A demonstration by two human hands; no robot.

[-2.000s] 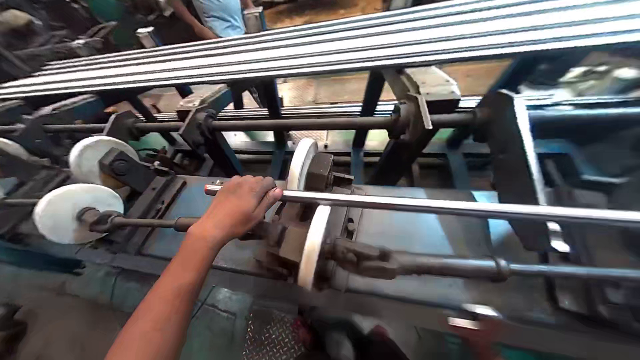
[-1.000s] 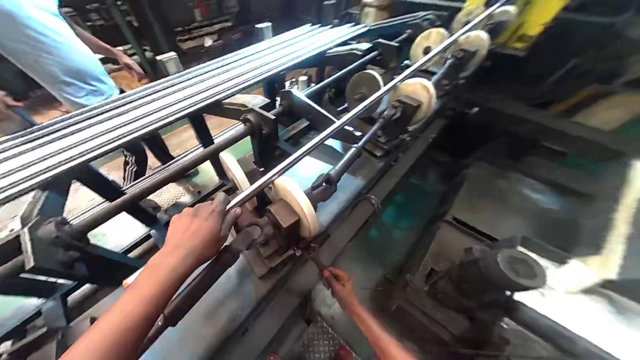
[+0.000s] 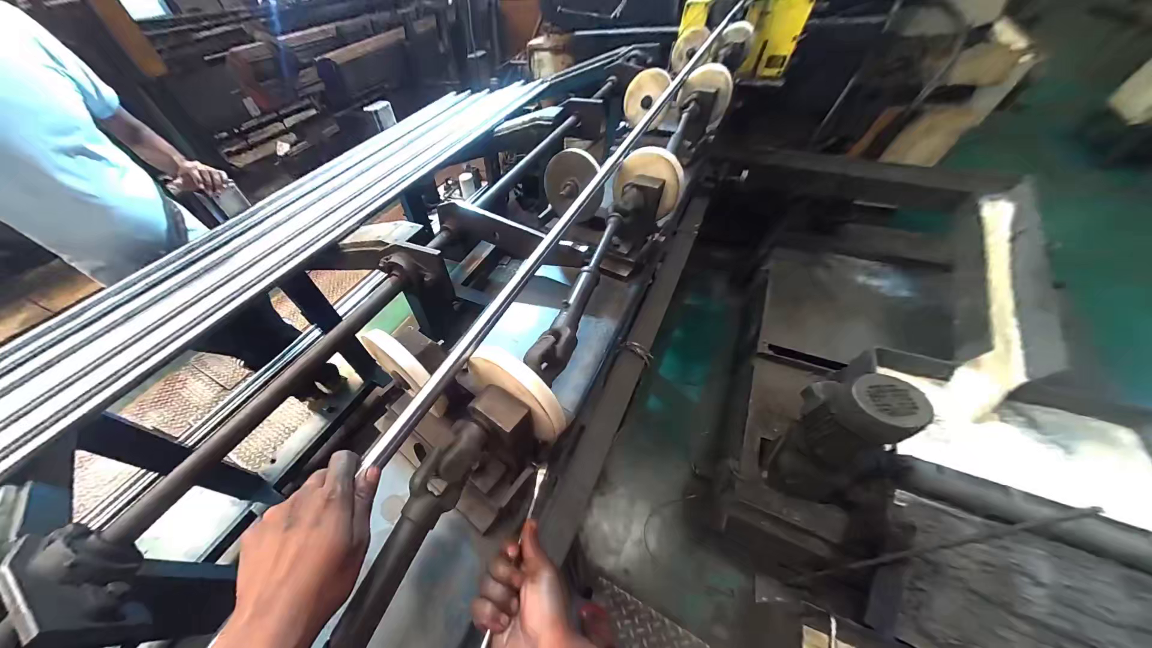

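My left hand grips the near end of a long shiny metal bar. The bar runs away from me, up and to the right, lying between paired pale roller discs. My right hand, low in the middle, is closed around a thin metal tool, perhaps a wrench, whose tip touches or lies close to the dark bracket beside the nearest disc. The tool's head is too small to identify. A jointed drive shaft passes between my two hands.
Several metal bars lie on the rack at left. A co-worker's hand rests on a post behind them. At right stand an electric motor and a dark steel frame. A yellow machine part stands at the far end.
The view has swung round to look along the rollers. My left hand stays on the bar's end throughout. My right hand, holding the thin tool one second ago, remains near the closest roller.
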